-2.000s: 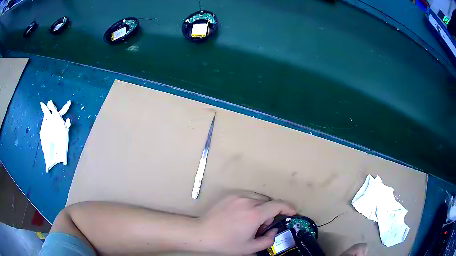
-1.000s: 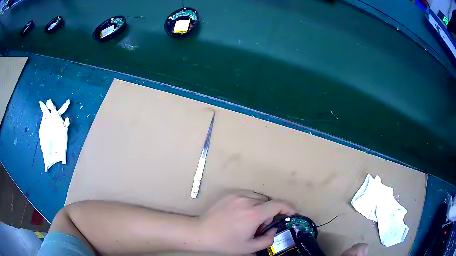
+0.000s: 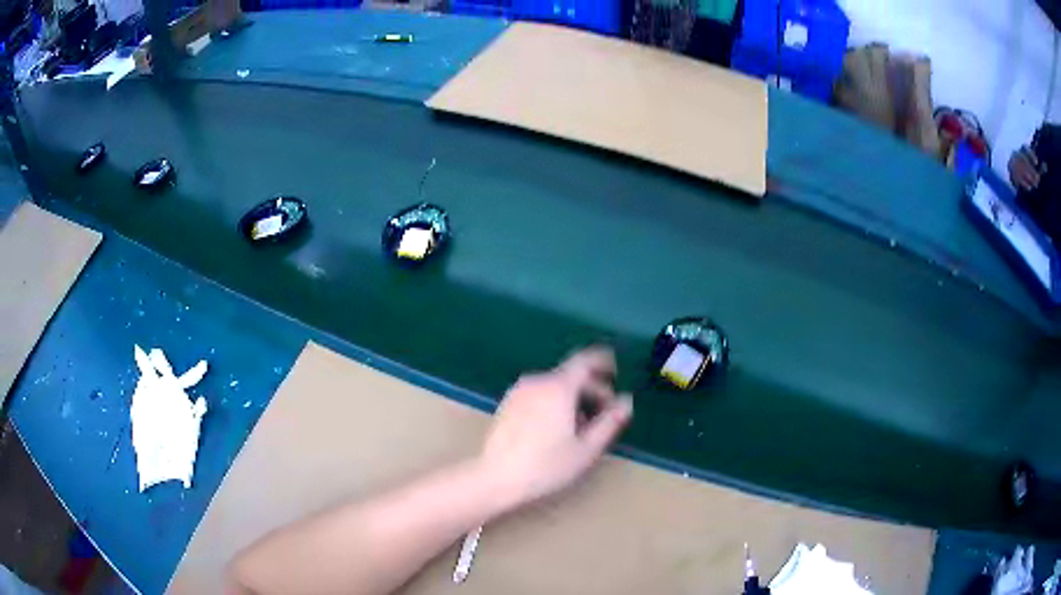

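My left hand (image 3: pixel 556 424) is blurred above the near edge of the belt, thumb and fingers slightly apart, with nothing visible in it. A half-assembled electronic unit (image 3: pixel 686 353) lies on the belt to its right, not touching it; its open black shell shows a silver-white battery and green board. My right hand is out of the picture. The tip of what looks like the glue dispensing syringe (image 3: pixel 750 572) shows at the bottom edge. The tweezers (image 3: pixel 468 554) lie on the cardboard mat (image 3: pixel 337 430), partly hidden by my left forearm.
Several more units lie along the green belt (image 3: pixel 535 256), one at far right (image 3: pixel 1020 486). A white glove (image 3: pixel 165 421) lies on the bench at left. A white cloth or paper (image 3: pixel 817 573) is at the bottom. Another cardboard sheet (image 3: pixel 617 99) and blue crates (image 3: pixel 791 41) are beyond.
My left hand has let go of the unit and moved up to the belt's edge; a unit now lies on the belt beside it. The view has tilted up; my right hand has left the picture.
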